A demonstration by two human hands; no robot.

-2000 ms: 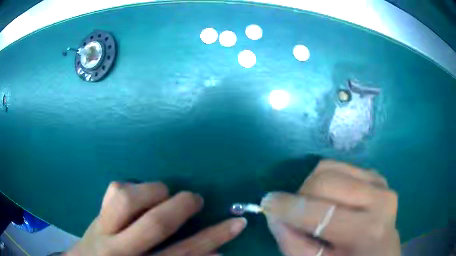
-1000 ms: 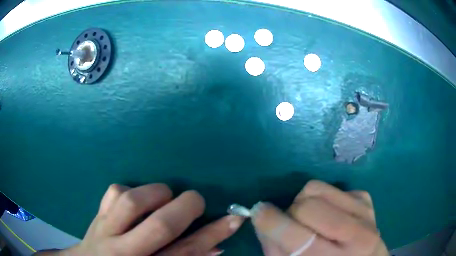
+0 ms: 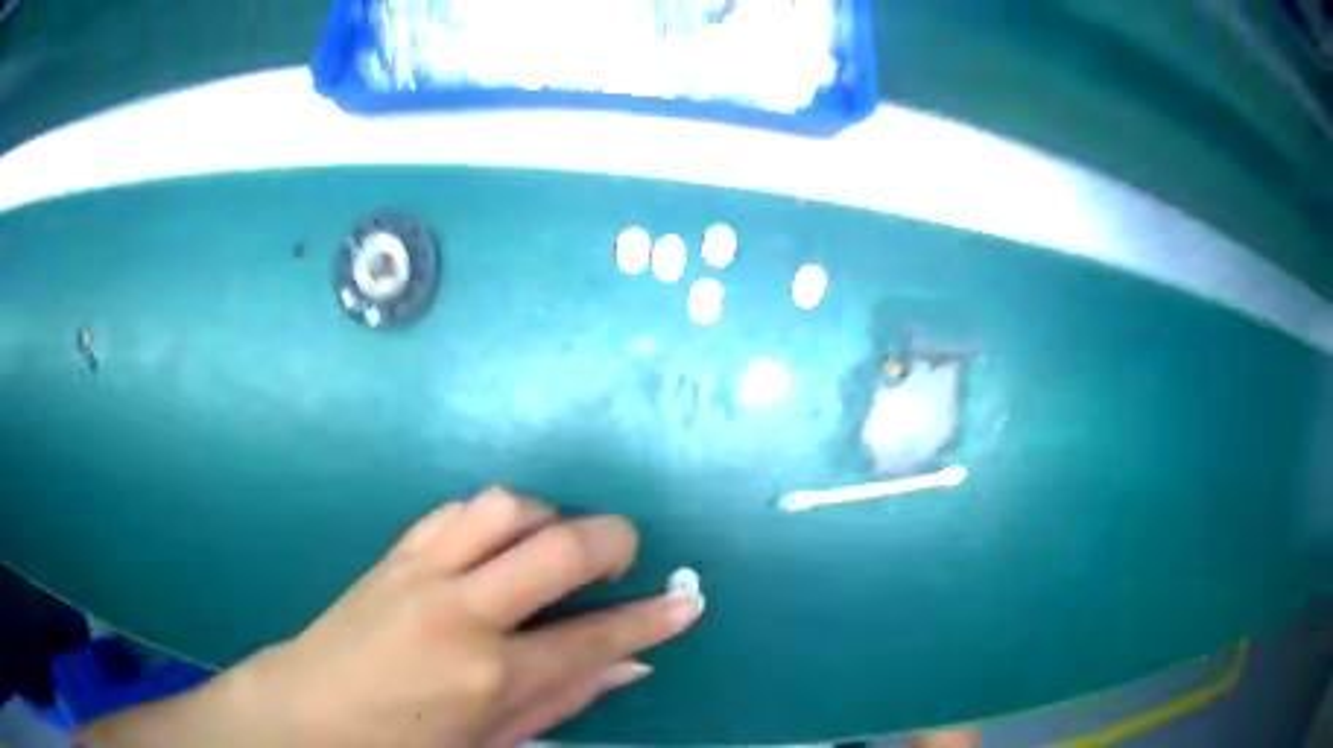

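Observation:
My left hand [image 3: 504, 621] rests on the green bench [image 3: 483, 439], with one fingertip touching a small disc [image 3: 684, 582] at the lower middle. Whether it grips the disc or only presses it cannot be told. A cotton swab [image 3: 877, 490] lies loose on the bench to the right. My right hand [image 3: 947, 738] shows only as a small piece at the bottom edge; its fingers are cut off and what it does is hidden. Several white-glaring discs [image 3: 705, 301] lie in a loose group at the upper middle, one of them nearer the centre.
A black perforated ring part [image 3: 386, 272] lies at the upper left. A grey metal bracket [image 3: 914, 417] lies right, just beyond the swab. A blue parts tray [image 3: 599, 105] with glaring white contents stands beyond the pale rail [image 3: 1023, 197]. A small dark bit [image 3: 86, 348] lies far left.
The swab has left my right hand and lies on the bench. My right hand has withdrawn to the bottom edge. The view has tilted up, bringing the tray in. My left hand stays at the disc.

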